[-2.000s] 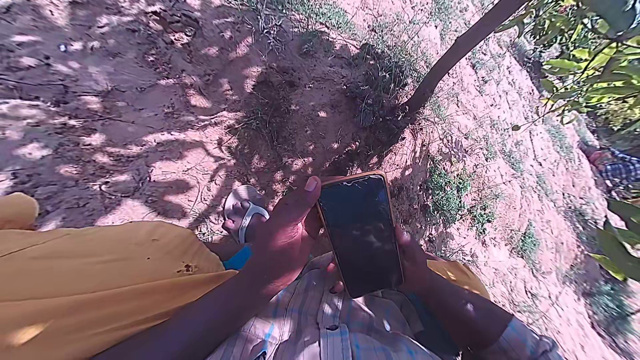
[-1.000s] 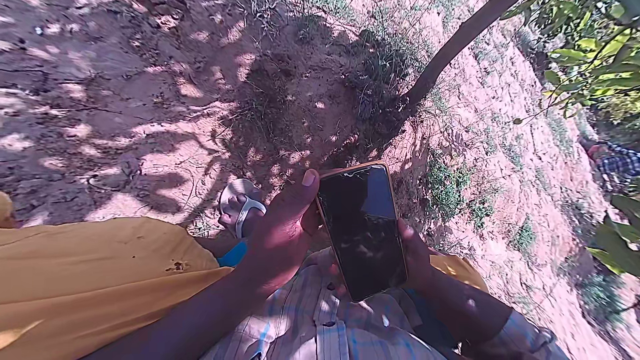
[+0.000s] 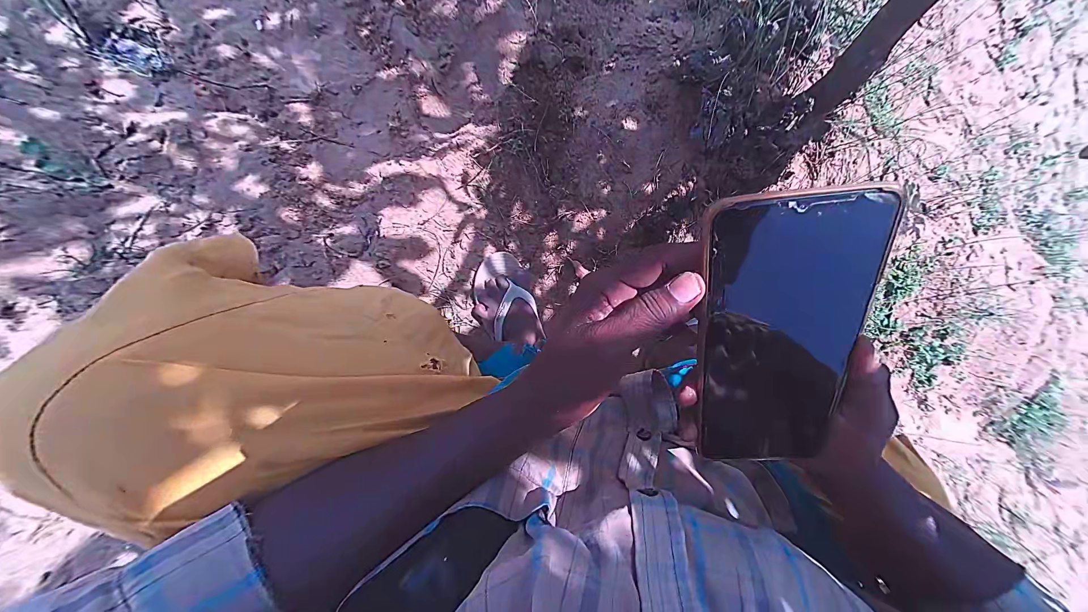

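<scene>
A smartphone [image 3: 786, 331] with a dark, reflective screen and an orange-brown case edge is held upright in front of my checked shirt [image 3: 595, 510]. My right hand [image 3: 863, 408] grips its lower right side, with fingertips showing at the lower left edge. My left hand [image 3: 633, 319] is at the phone's left edge, thumb raised beside the screen; its fingers pass partly behind the phone, and whether they press on it is hard to tell. The screen reflects a patch of blue and a dark shape.
Yellow-orange cloth [image 3: 255, 374] covers my bent leg at left. A foot in a sandal [image 3: 510, 302] rests on the dry, shaded soil [image 3: 357, 153]. A thin tree trunk [image 3: 867, 55] rises at upper right, with grass tufts [image 3: 926, 340] near it.
The phone's tilt has changed, and a larger blue reflection shows on its screen. My left thumb has come off the phone's upper left edge. The view has shifted.
</scene>
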